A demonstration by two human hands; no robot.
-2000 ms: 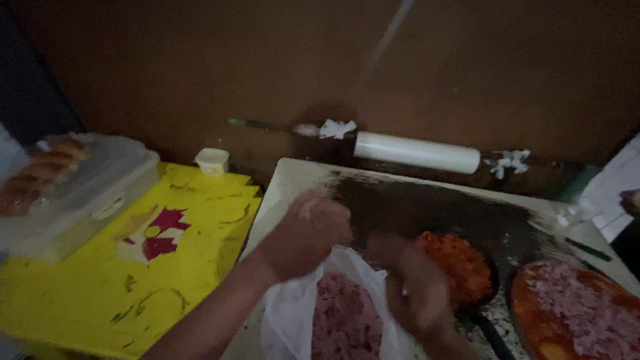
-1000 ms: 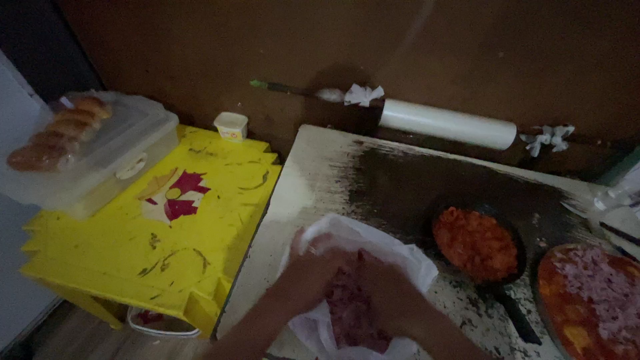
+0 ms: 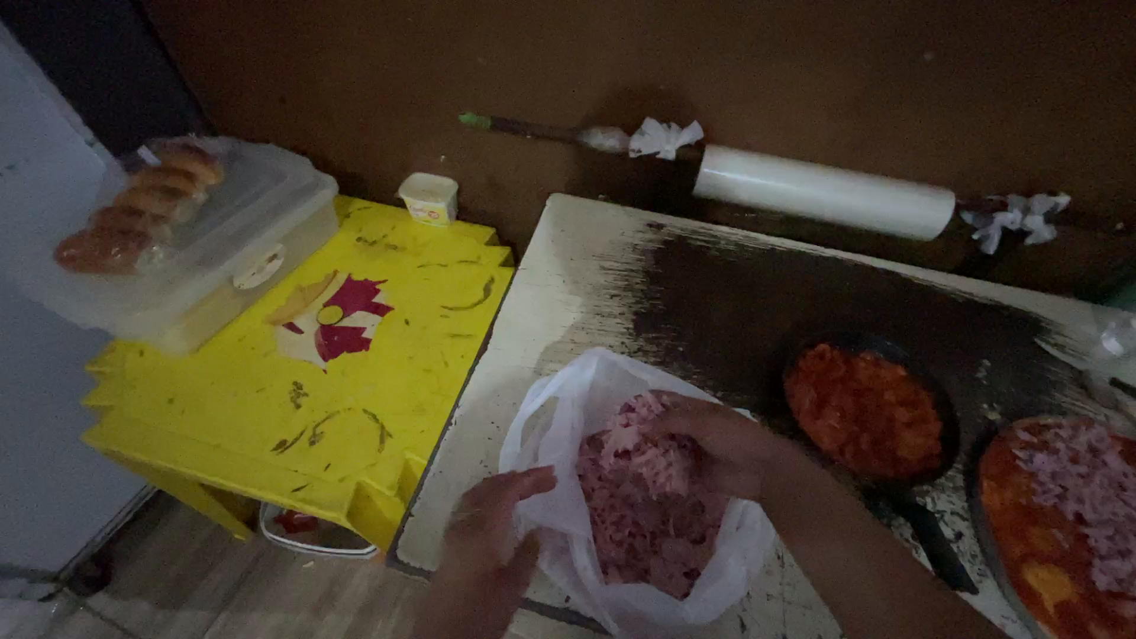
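Note:
A white plastic bag (image 3: 568, 417) stands open on the worn white tabletop, with pink shredded food (image 3: 657, 532) inside, perhaps shredded ham. My right hand (image 3: 719, 444) is in the bag's mouth with a clump of the shreds in its fingers. At the bag's left rim is my left hand (image 3: 501, 515), thumb and fingers apart around the plastic; whether it pinches the bag is not clear. To the right sits a black frying pan (image 3: 950, 444) of chunky red sauce (image 3: 861, 413). Beyond it, cut off by the frame, lies a round sauced base (image 3: 1012, 515) partly covered with pink shreds.
A yellow plastic table (image 3: 426, 328) adjoins on the left, bearing a lidded clear container (image 3: 293, 213) with bagged bread rolls (image 3: 142, 209) on top and a small tub (image 3: 429, 197). A white plastic roll (image 3: 825, 191) hangs on a rod along the brown wall. The pan handle (image 3: 932, 541) points toward me.
Both hands were inside the bag one second ago; my right hand is now raised with a clump of shreds, and my left has moved out to the bag's left rim.

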